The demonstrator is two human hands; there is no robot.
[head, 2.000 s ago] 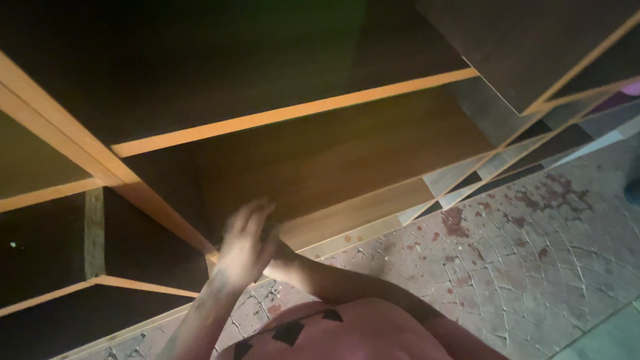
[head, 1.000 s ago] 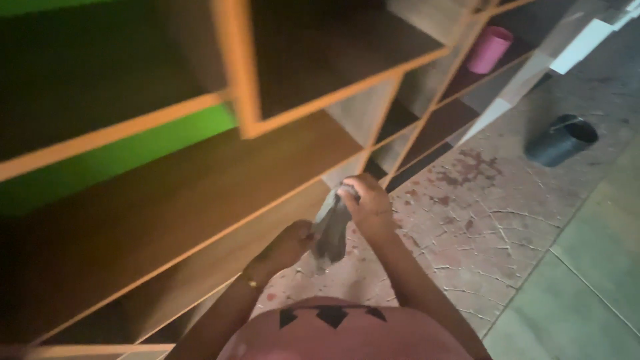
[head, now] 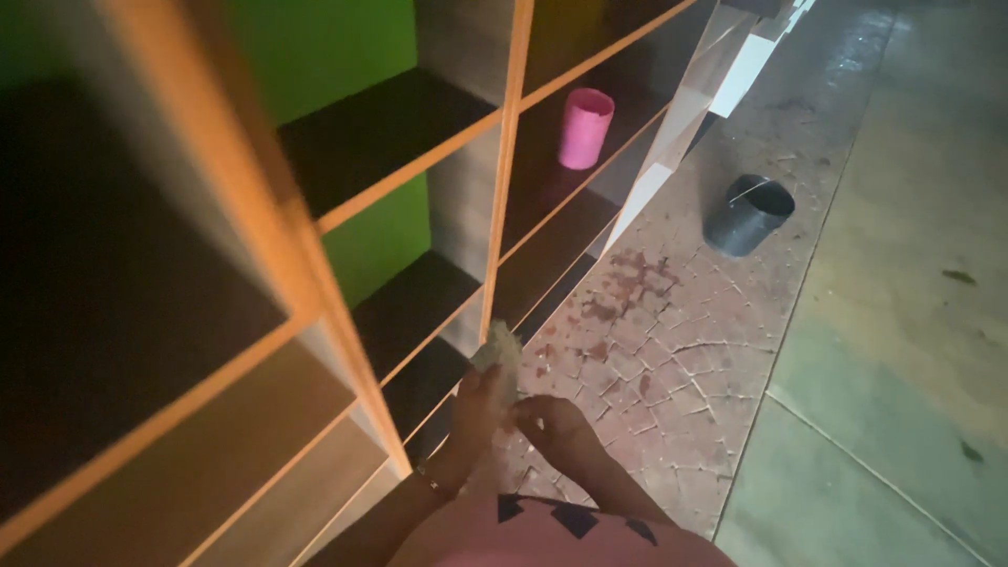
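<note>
A greyish cloth (head: 504,352), blurred, sticks up from my left hand (head: 476,409), whose fingers are closed around it. Close by on the right, my right hand (head: 551,421) has its thumb and fingers pinched at the lower part of the cloth; exactly how much it grips is partly hidden by blur. Both hands are low in front of my body, beside the orange-edged wooden shelf unit (head: 496,228) and over the patterned floor.
A pink plastic container (head: 587,128) stands on a shelf ahead. On the stamped paving (head: 677,354), marked with reddish wet spots, stands a dark bucket (head: 748,216). Smooth greenish floor (head: 850,472) lies at the right. Shelf edges run close along my left.
The view has swung and moved along the shelves toward the bucket and pink container. The cloth, seen hanging between my hands a second ago, now sticks up above my left hand.
</note>
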